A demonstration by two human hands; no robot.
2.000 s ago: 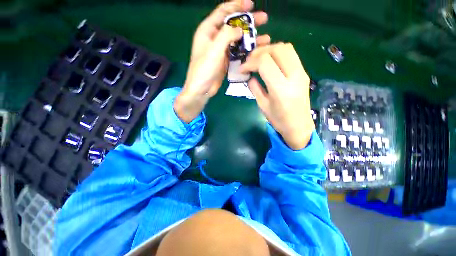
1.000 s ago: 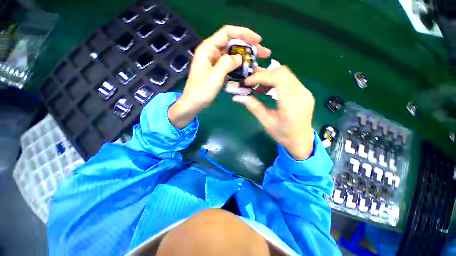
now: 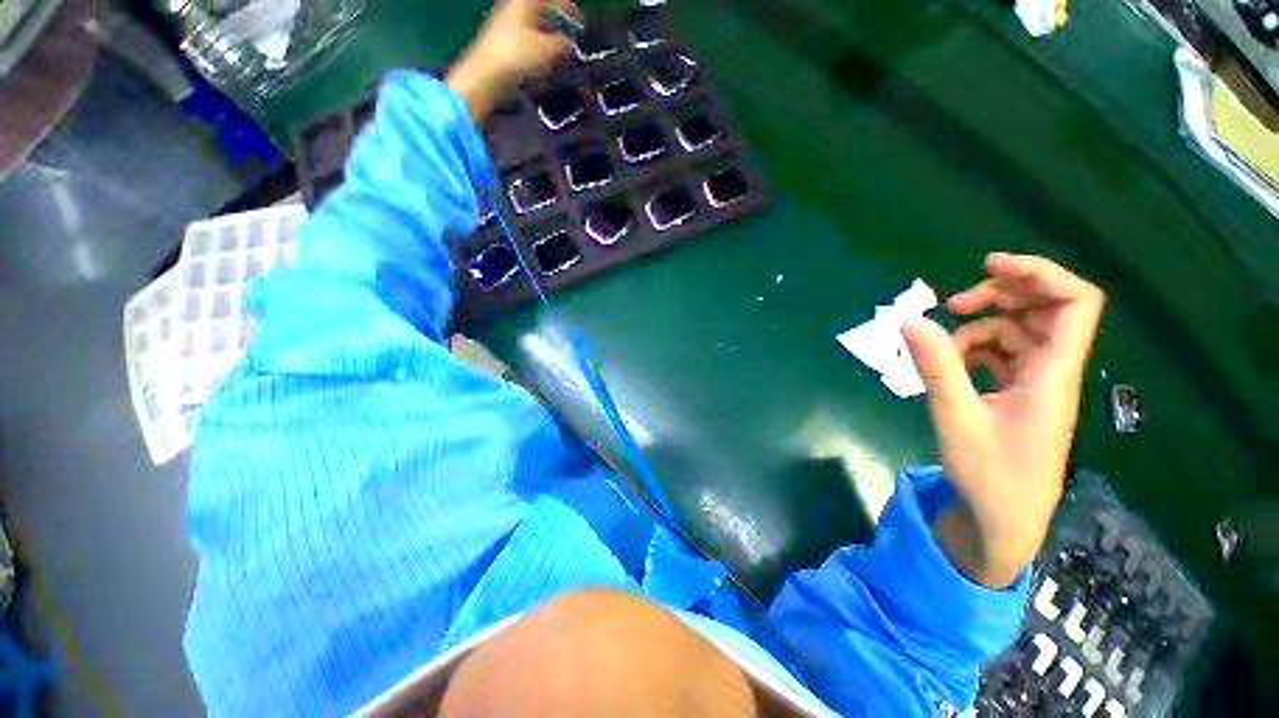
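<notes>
My left hand (image 3: 508, 53) reaches to the top edge of the picture over the black tray (image 3: 528, 152). A small shiny piece (image 3: 564, 21) shows at its fingertips; whether the fingers grip it cannot be told. The black tray holds rows of dark rounded-square watch housings (image 3: 591, 170) with shiny rims. My right hand (image 3: 1021, 407) is raised over the green mat, thumb and fingers curved apart, with nothing between them. Its thumb tip overlaps a white paper scrap (image 3: 884, 342) in view; contact cannot be told.
A clear blister tray (image 3: 1143, 589) with white L-shaped marks is at lower right, partly behind my right sleeve. Small loose parts (image 3: 1125, 408) lie above it. A white gridded tray (image 3: 211, 302) is at left. A blue cord (image 3: 603, 400) crosses the mat and my left sleeve.
The view has turned towards the left tray. My hands have parted: the left has moved to the black tray, and the right has let go of the device and opened.
</notes>
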